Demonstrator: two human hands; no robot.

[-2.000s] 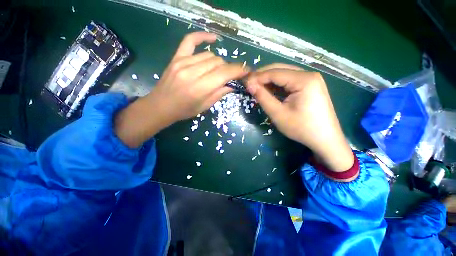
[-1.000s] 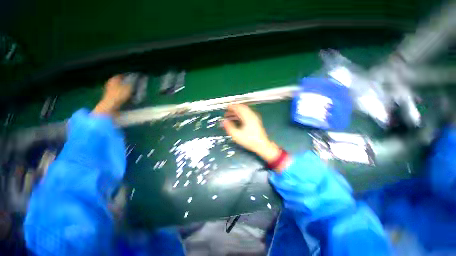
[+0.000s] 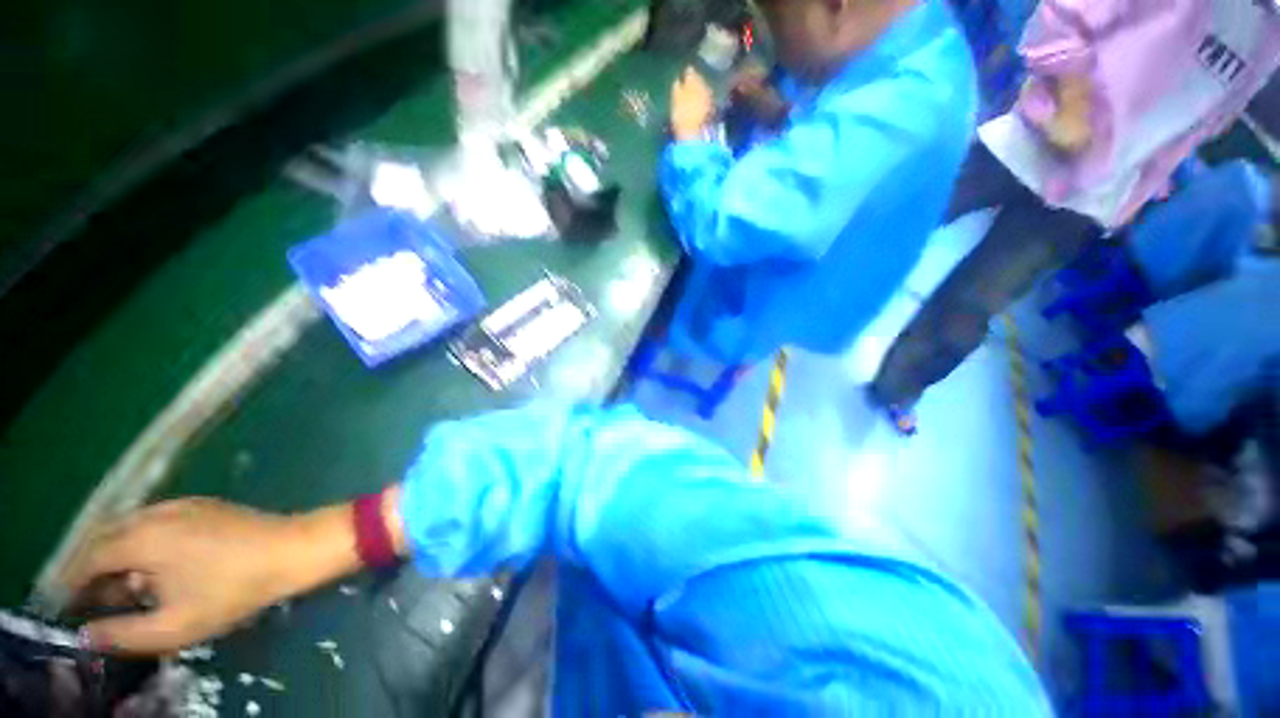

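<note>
My right hand, bare with a dark red cuff at the wrist, is at the lower left. Its fingers are curled, with the tips at the edge of a dark, flat thing, likely a phone body. That thing is cut off by the lower left corner, and I cannot tell whether the hand grips it. A pale blur beside it is unclear. My left hand is not clearly in view. Small white bits lie on the dark green bench below my right hand.
A blue bin with white contents stands beyond my right arm. An open phone unit lies beside it, near clear plastic bags. A person in blue sits farther along the bench. Another in pink stands behind.
The view has swung far to the right. My left hand, earlier reaching over the belt by blurred phones, has left clear view. My right hand now appears at lower left beside the dark thing.
</note>
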